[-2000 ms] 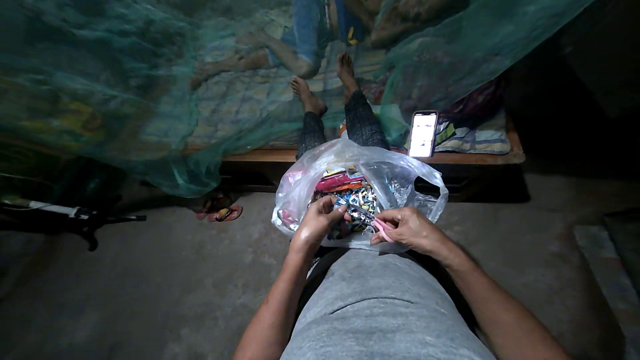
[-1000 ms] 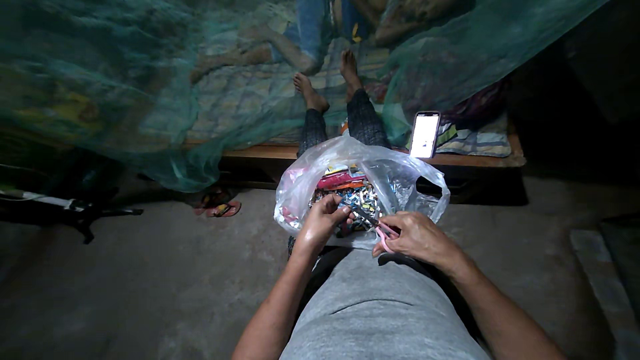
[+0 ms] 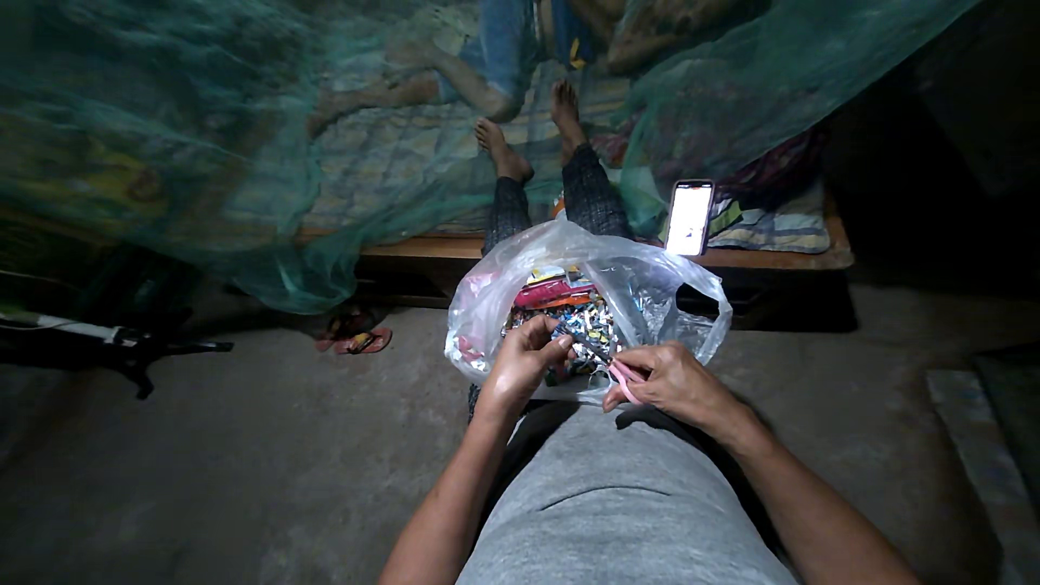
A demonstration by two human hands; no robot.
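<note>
My right hand [image 3: 674,382] grips the pink handles of a pair of scissors [image 3: 625,375], whose dark blades point left toward my other hand. Between the thumb and fingers of my left hand [image 3: 528,357] is a small bluish piece, too small to name, touching or close to the blade tips. Both hands are over the near side of a translucent white plastic bag [image 3: 536,244] that lies spread in my lap. Many small multicoloured cut scraps [image 3: 597,321] fill its middle, with red and orange wrappers [image 3: 555,289] at their far side.
A lit smartphone [image 3: 689,218] leans at the edge of a wooden bed [image 3: 780,258] beyond the bag. Green mosquito netting [image 3: 268,244] hangs over the bed, where another person's bare legs show. My feet rest on the mattress. Sandals [image 3: 363,341] and a black-and-white stand [image 3: 122,335] are at left.
The scissor blades, seen apart from my left hand's fingers less clearly two seconds ago, now extend toward them. Both hands stay over the bag in nearly the same place.
</note>
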